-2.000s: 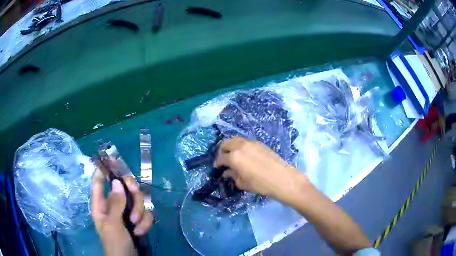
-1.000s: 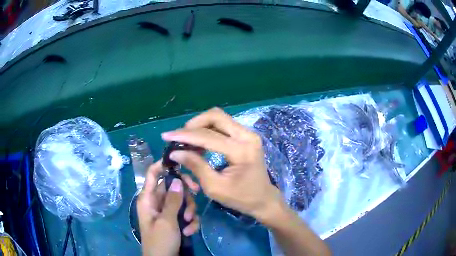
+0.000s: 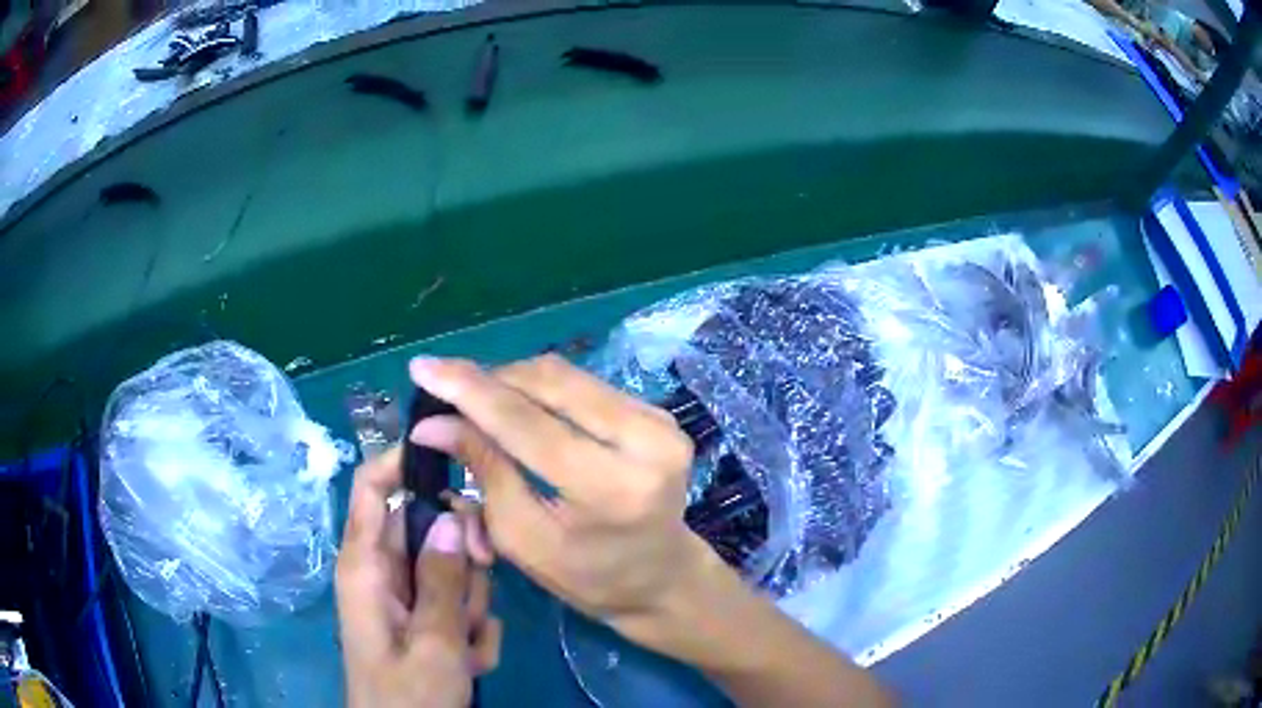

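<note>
My left hand (image 3: 419,588) grips a black curved part (image 3: 425,515) held upright at lower centre-left. My right hand (image 3: 568,484) pinches the top end of a black piece (image 3: 429,436) between thumb and fingers, in line with the part in my left hand. Whether the two pieces are joined is hidden by my fingers. A shiny metal band (image 3: 371,415) lies on the bench just behind my left hand. The open clear bag of black parts (image 3: 796,415) lies right of my right hand.
A round crumpled clear bag (image 3: 215,477) sits at left. Several black parts, one here (image 3: 609,62), lie spaced on the green belt. Grey-silver strips in film (image 3: 1003,325) lie at right on a white sheet (image 3: 900,581), near a blue cap (image 3: 1169,310).
My right hand has left the bag of black parts and come to my left hand, now pinching a black piece there. The view has shifted slightly.
</note>
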